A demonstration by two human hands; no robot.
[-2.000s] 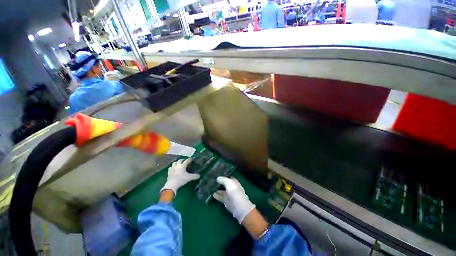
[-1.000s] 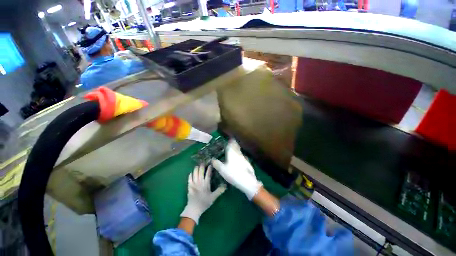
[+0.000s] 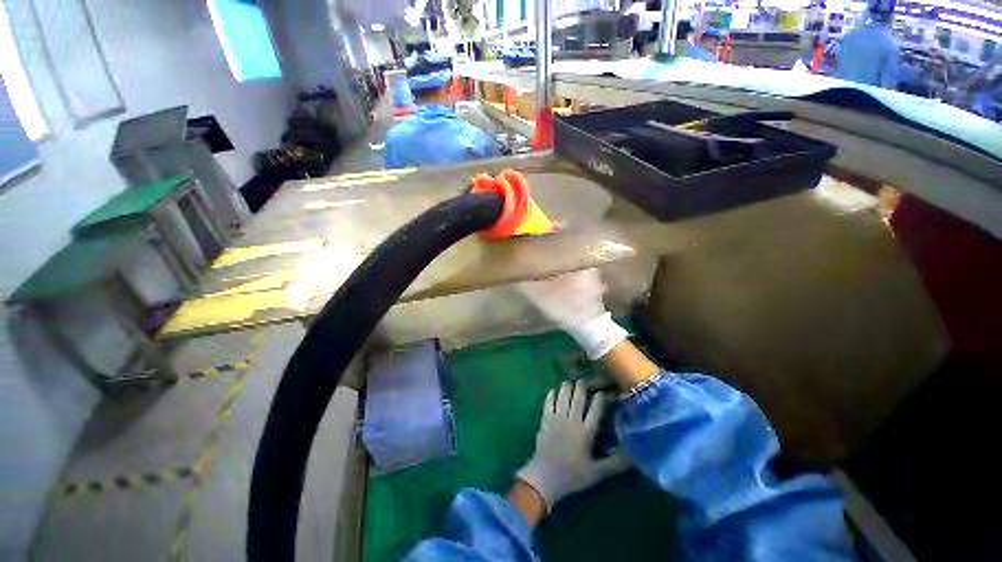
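My gloved left hand point(image 3: 569, 445) lies on the green mat with its fingers spread, at the edge of a dark circuit board point(image 3: 602, 423). Whether it presses on the board is unclear. My gloved right hand point(image 3: 580, 311) reaches forward over the back of the mat, beneath the shelf edge. Its fingertips are blurred and partly hidden, so I cannot tell if they hold anything. The black vacuum hose point(image 3: 363, 296) arches in from below to the orange and yellow taped section point(image 3: 511, 209) at the shelf. Its pale nozzle tip is hidden.
A blue-grey box point(image 3: 407, 406) stands at the left of the green mat point(image 3: 494, 384). A black tray point(image 3: 692, 159) with dark items sits on the shelf point(image 3: 440, 242). A brownish side panel point(image 3: 802, 318) stands at right. A person in blue point(image 3: 434, 126) is beyond the bench.
The view has swung left, so bench and tray appear further right. My right hand has moved from the boards to under the shelf edge. My left hand stays low on the mat.
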